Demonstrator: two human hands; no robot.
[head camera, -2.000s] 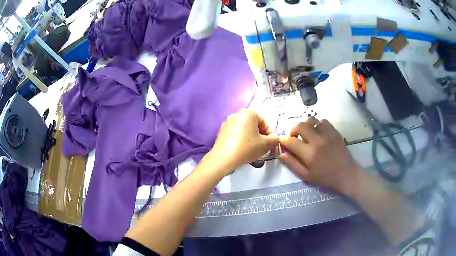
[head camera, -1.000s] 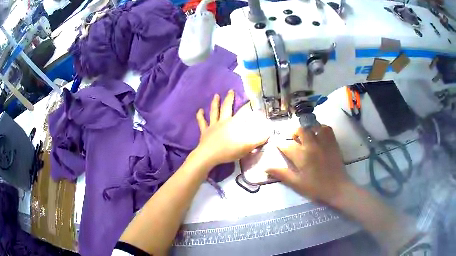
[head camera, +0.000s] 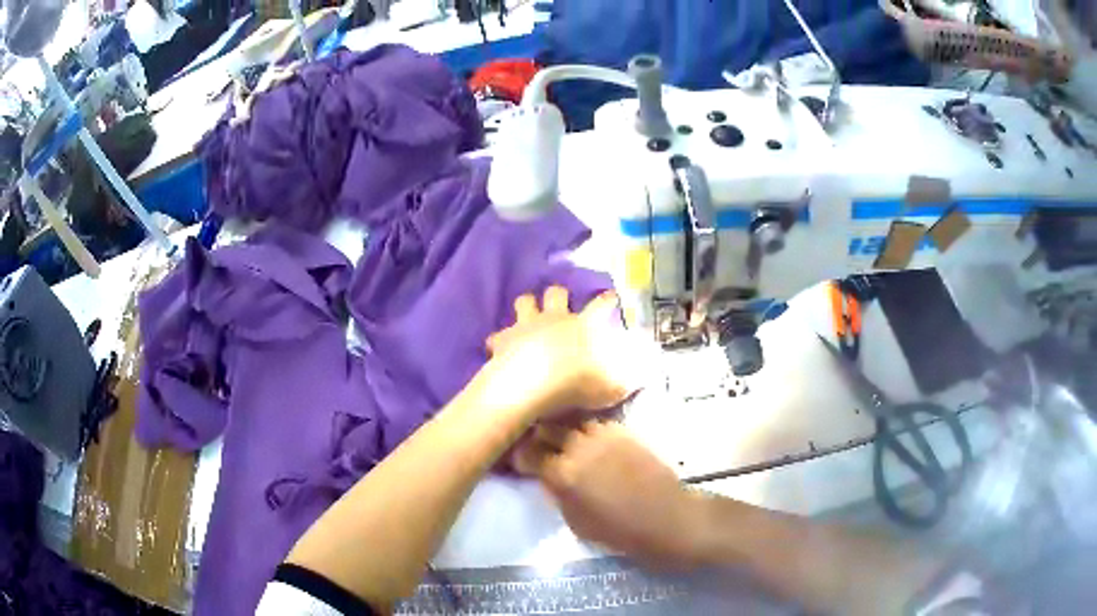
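A wide purple garment piece (head camera: 445, 271) lies draped on the table left of the needle. My left hand (head camera: 559, 349) rests on its right edge, fingers spread over the cloth. My right hand (head camera: 614, 481) is just below and partly behind my left wrist, at the cloth's lower edge; its fingertips are blurred and partly hidden, so a grip cannot be told. The presser foot and needle (head camera: 682, 325) of the white sewing machine (head camera: 830, 253) are right of and beyond my left hand, with no hand at them.
Green-handled scissors (head camera: 917, 463), orange snips (head camera: 847, 315) and a black flat object (head camera: 924, 325) lie right of the needle. A white lamp (head camera: 525, 163) hangs left of the machine head. A purple bundle (head camera: 343, 138) is behind. A grey box (head camera: 46, 349) stands left; a ruler strip (head camera: 517, 596) runs along the front.
My right hand has moved left, away from beside the needle to below my left wrist. My left hand, first pinching near the needle with my right, has moved left onto the cloth. The view has shifted.
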